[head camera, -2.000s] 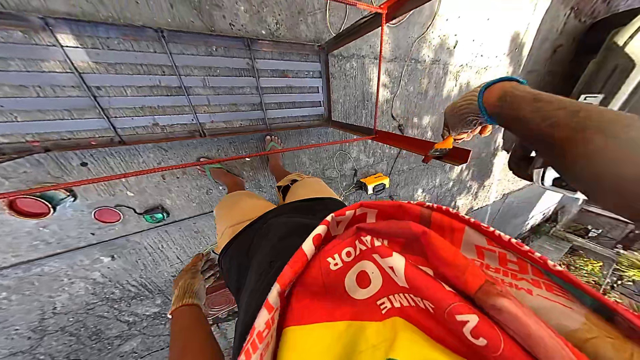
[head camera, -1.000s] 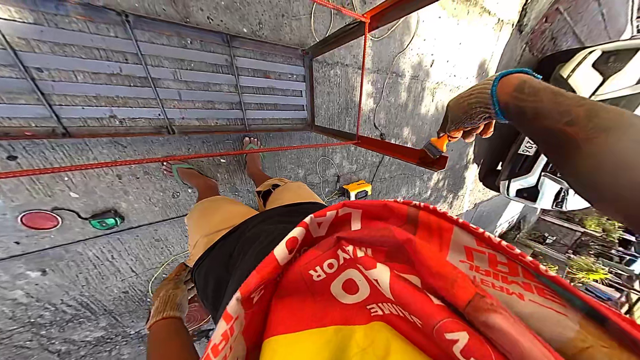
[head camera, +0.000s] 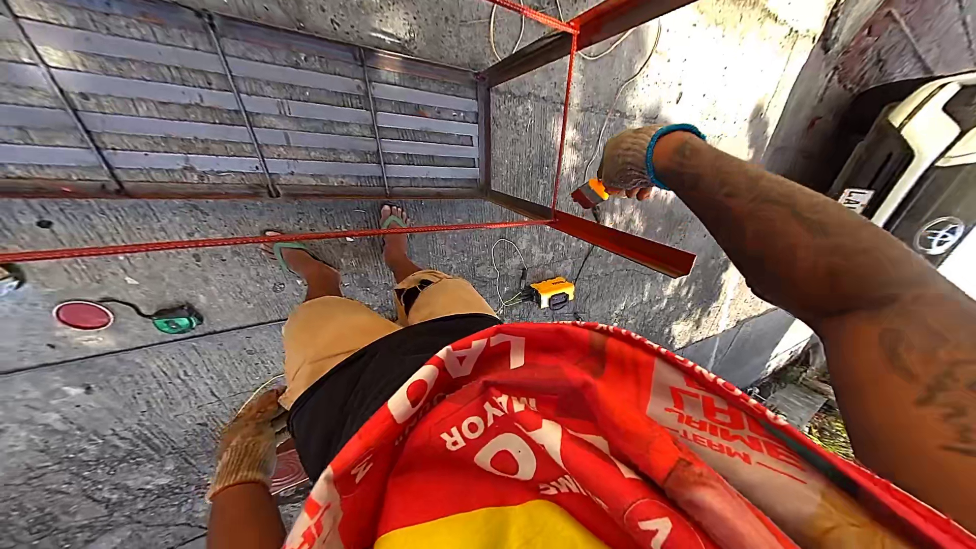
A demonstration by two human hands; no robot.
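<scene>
My right hand (head camera: 629, 160), in a knitted work glove with a blue band at the wrist, grips a paintbrush (head camera: 591, 192) with an orange handle and red-stained end. The brush is beside a red-painted angle-steel bar (head camera: 625, 242), with a gap between them. My left hand (head camera: 248, 446), also gloved, hangs low beside my shorts, by a container of red paint (head camera: 288, 470) that is partly hidden; its fingers are mostly hidden, so its grip cannot be told. A red rebar rod (head camera: 305, 235) runs across in front of me, joined to the steel frame.
A steel frame with slats (head camera: 252, 99) lies ahead. On the concrete are a yellow power device (head camera: 553, 291) with cables, a red disc-shaped lid or container (head camera: 84, 315) and a green corded object (head camera: 177, 319). A parked car (head camera: 915, 183) stands at the right. A printed red cloth (head camera: 488, 427) covers my front.
The brush in my right hand was at the end of the red bar one second ago; now it is off the bar, nearer the upright rod.
</scene>
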